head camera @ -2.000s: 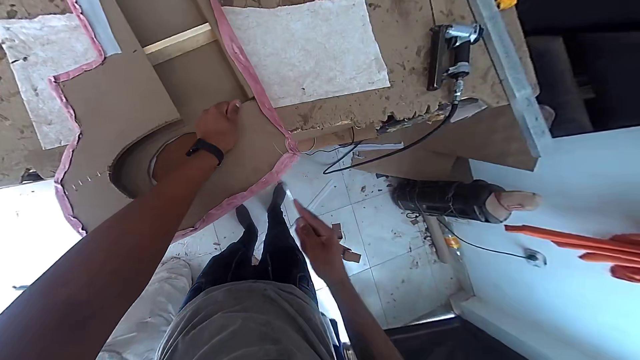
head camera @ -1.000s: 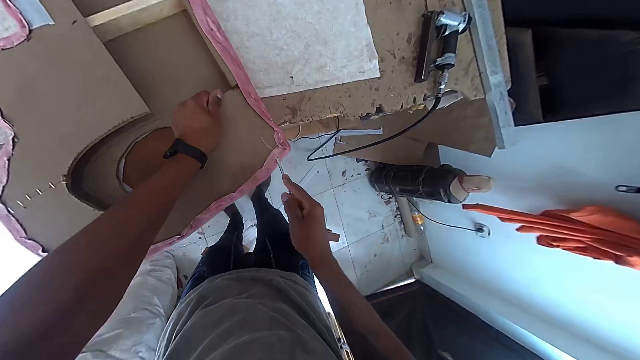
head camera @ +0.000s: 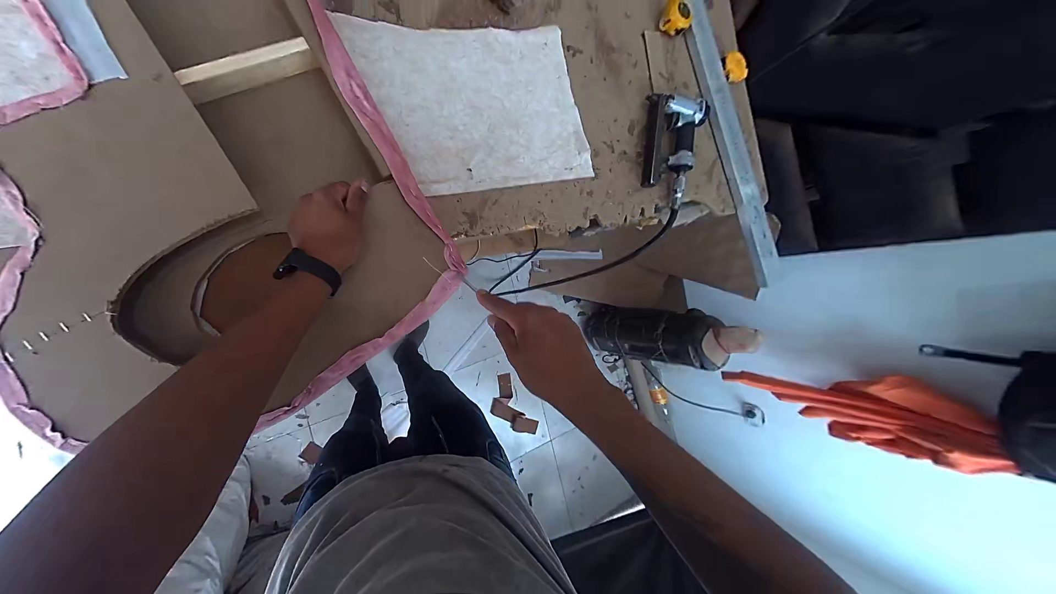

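Observation:
A brown board panel [head camera: 379, 247] edged with pink fabric [head camera: 375, 115] lies in front of me, with a curved slot and an oval opening at its left. My left hand [head camera: 328, 223], with a dark wristband, is closed on the panel's inner edge near a wooden slat [head camera: 247, 69]; what its fingers hold cannot be made out. At the panel's right corner my right hand [head camera: 536, 346] grips a thin tool, mostly hidden in the fist, its slim shaft [head camera: 472, 285] touching the pink edging. A loose thread-like strand sticks out beside that corner.
On the workbench [head camera: 610, 157] lie white padding [head camera: 470, 99], a pneumatic stapler [head camera: 678, 136] with a black hose, a metal bar [head camera: 730, 132] and a yellow tape measure [head camera: 675, 16]. A dark roll [head camera: 652, 334] stands below. Cardboard scraps [head camera: 511, 408] litter the tiled floor near my legs.
My right hand has moved up to the panel's corner, bringing the tool against the pink edging. My left hand stays on the panel's inner edge.

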